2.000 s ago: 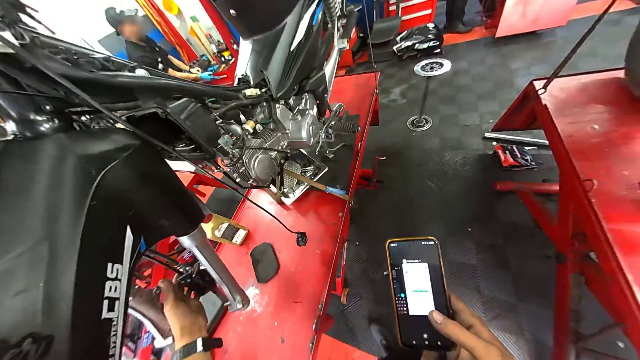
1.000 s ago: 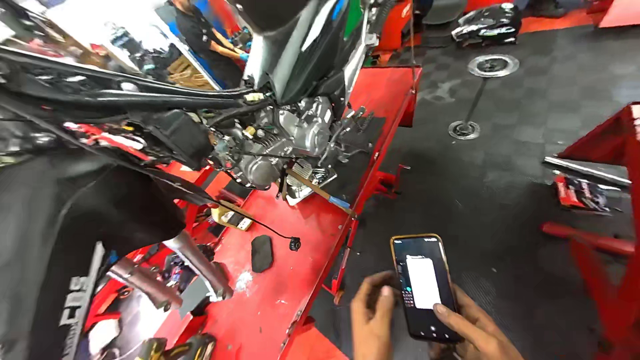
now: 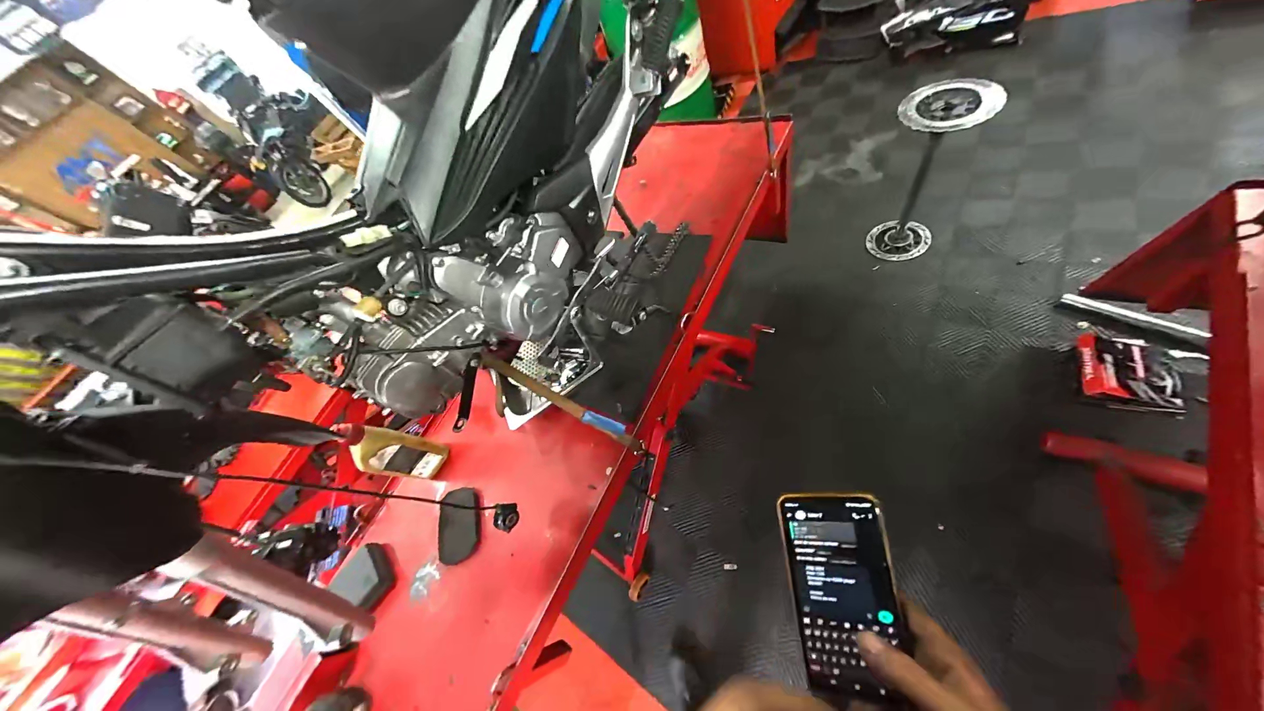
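My right hand (image 3: 933, 657) holds a smartphone (image 3: 841, 592) upright at the lower right, its thumb over the on-screen keyboard. The lit screen shows a dark page with writing. My left hand (image 3: 765, 696) is at the bottom edge beside the phone's lower left; only a blurred part shows, so its hold is unclear. To the left, a partly stripped motorcycle with its engine (image 3: 523, 291) exposed stands on a red lift table (image 3: 533, 583). A strap with a blue section (image 3: 602, 423) runs from beneath the engine to the table's edge.
On the lift lie a black flat pad (image 3: 459, 525), a yellow bottle (image 3: 395, 452) and a cable end (image 3: 506, 516). Brake discs (image 3: 953, 104) rest on the dark floor. Another red stand (image 3: 1234, 395) is at right, beside a red tool pack (image 3: 1129, 370).
My left hand has moved from the motorcycle's fork area to beside the phone. The phone's screen has changed from a white panel to a dark page with a keyboard. The view has shifted.
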